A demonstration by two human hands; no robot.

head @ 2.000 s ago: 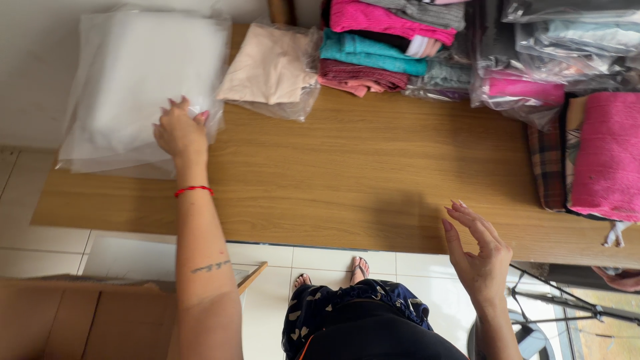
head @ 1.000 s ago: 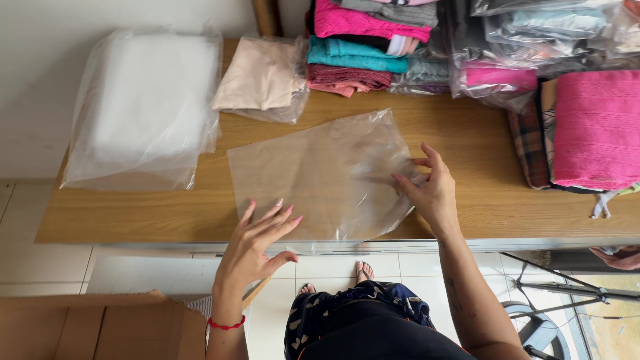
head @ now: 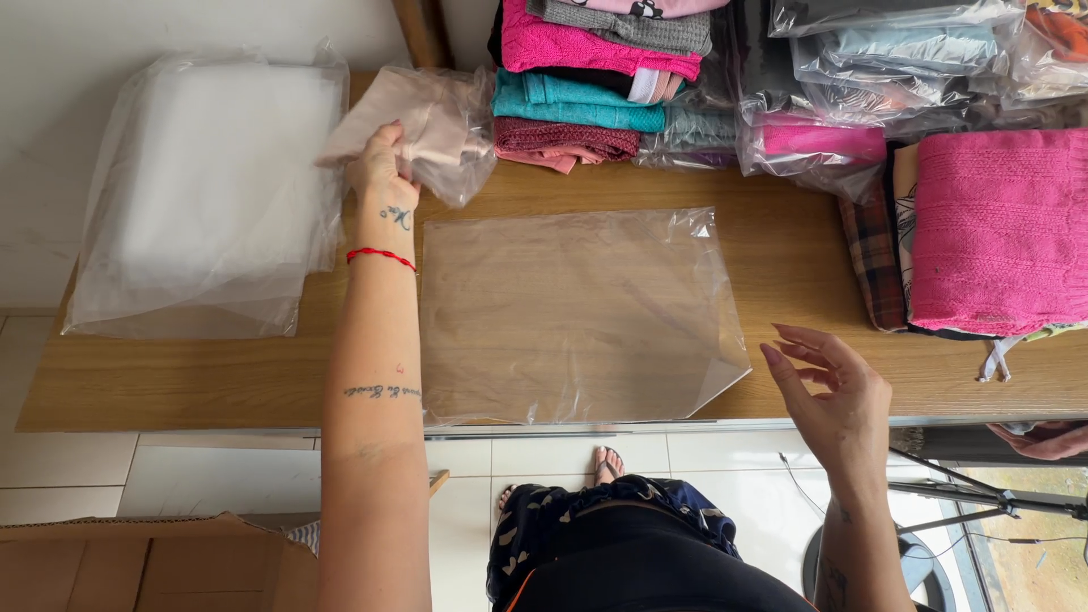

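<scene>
My left hand point(head: 384, 166) is on a folded beige garment point(head: 425, 110) that lies with a clear plastic bag near the table's back edge; the fingers are partly hidden, so its grip is not plain. An empty clear plastic bag point(head: 578, 314) lies flat on the wooden table in front of me. Right of that bag, my right hand point(head: 837, 391) hovers near the front edge with fingers apart and nothing in them. A stack of clear plastic bags point(head: 221, 178) lies to the left of my left hand.
Folded clothes point(head: 586, 93) are piled at the back, beside garments in clear bags point(head: 901, 51). A pink knitted garment point(head: 1003, 229) tops a pile at the right. An open cardboard box point(head: 153, 561) stands below left, and black tripod legs point(head: 977, 493) stand below right.
My left hand has moved from the flat bag to the beige garment. My right hand has let go of the bag and moved right. Two seconds ago, my left hand was on the stack of bags.
</scene>
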